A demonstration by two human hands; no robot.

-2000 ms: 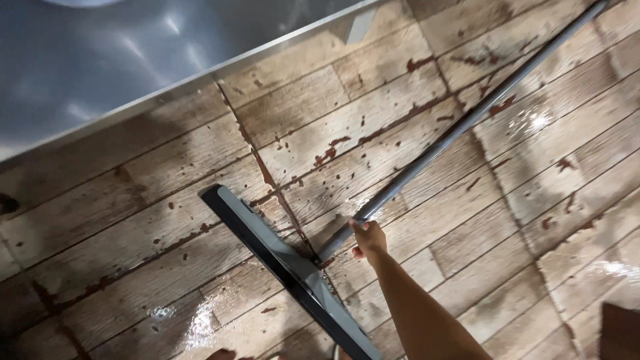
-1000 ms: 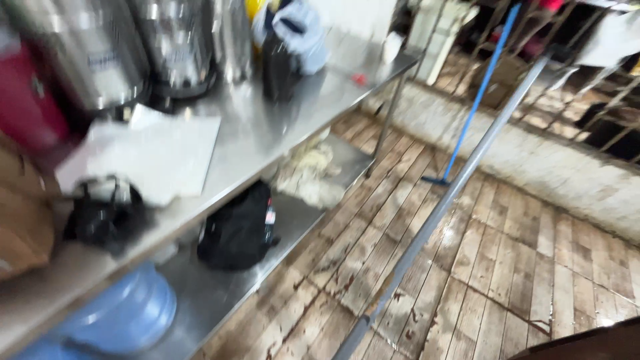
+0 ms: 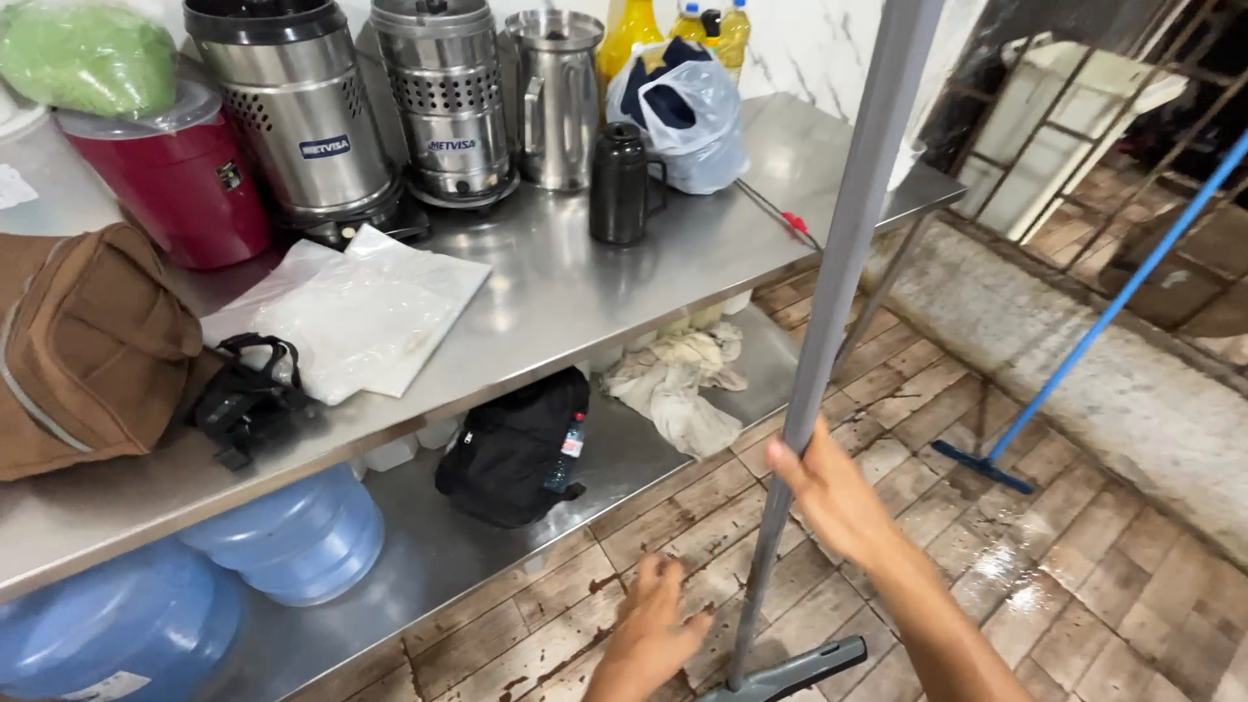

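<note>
My right hand grips the grey pole of a floor squeegee, which stands nearly upright with its top out of view. The squeegee's wide grey head is low in the view, partly cut off by the bottom edge. To the left of the pole, my left hand is held over the wet wood-look tile floor, fingers apart and holding nothing.
A steel table bears steel juicers, a black thermos and a brown bag. Its lower shelf holds a black backpack, rags and blue water jugs. A blue-handled squeegee leans at right near a low wall.
The view has swung up from the floor to the table. The squeegee's pole now stands more upright than two seconds ago. My left hand has come into view.
</note>
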